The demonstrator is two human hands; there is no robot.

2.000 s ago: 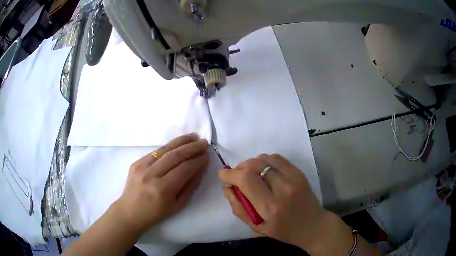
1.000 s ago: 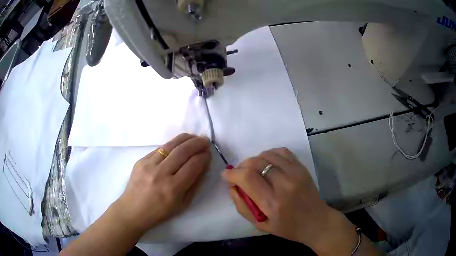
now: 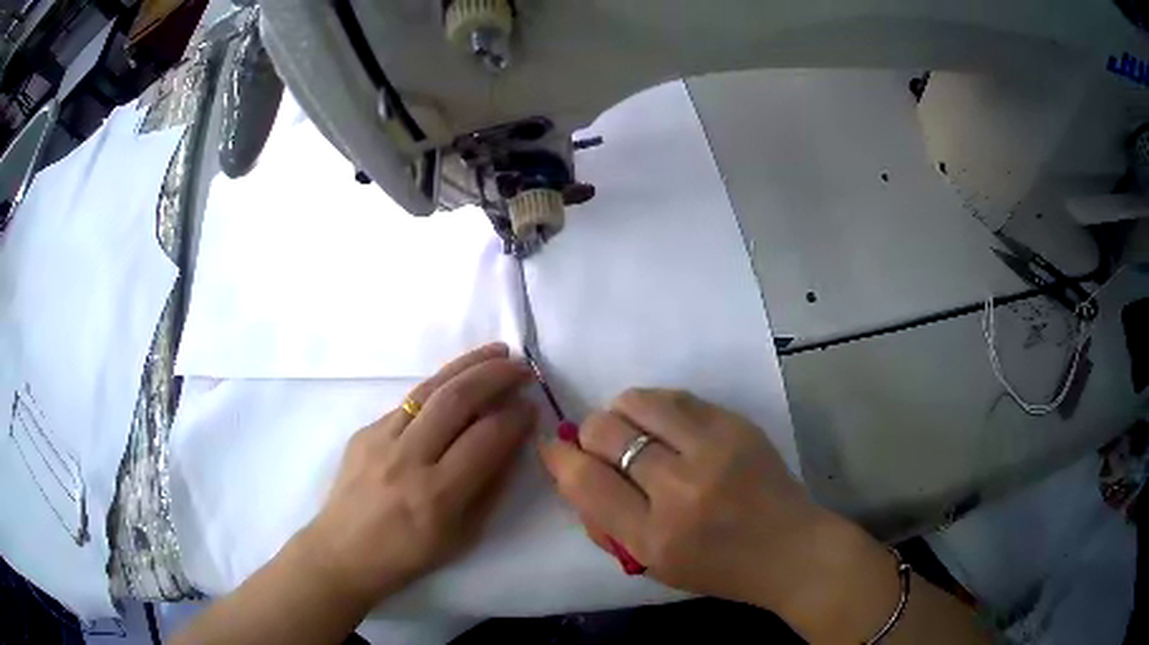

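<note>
A white fabric panel (image 3: 655,252) lies under the machine head, with a dark folded edge or slit running from the presser foot (image 3: 514,239) toward me. My left hand (image 3: 435,460) lies flat on the cloth, its fingertips beside the near end of this edge; nothing shows gripped in it. My right hand (image 3: 680,491) holds a thin awl or seam ripper (image 3: 567,432) with a red handle. Its dark metal point touches the cloth at the edge, close to my left fingertips. The handle's middle is hidden by my right fingers.
The off-white sewing machine head (image 3: 340,114) stands above the cloth, with a ribbed cream knob (image 3: 537,214) near the needle. At right on the bed lie dark snips (image 3: 1046,275) and a loose pale cord (image 3: 995,359). A second white piece (image 3: 76,302) lies at left over crinkled silvery covering (image 3: 149,466).
My right hand has turned slightly, its fingers now covering more of the red handle. The tool's point stays by the edge. My left hand has barely moved.
</note>
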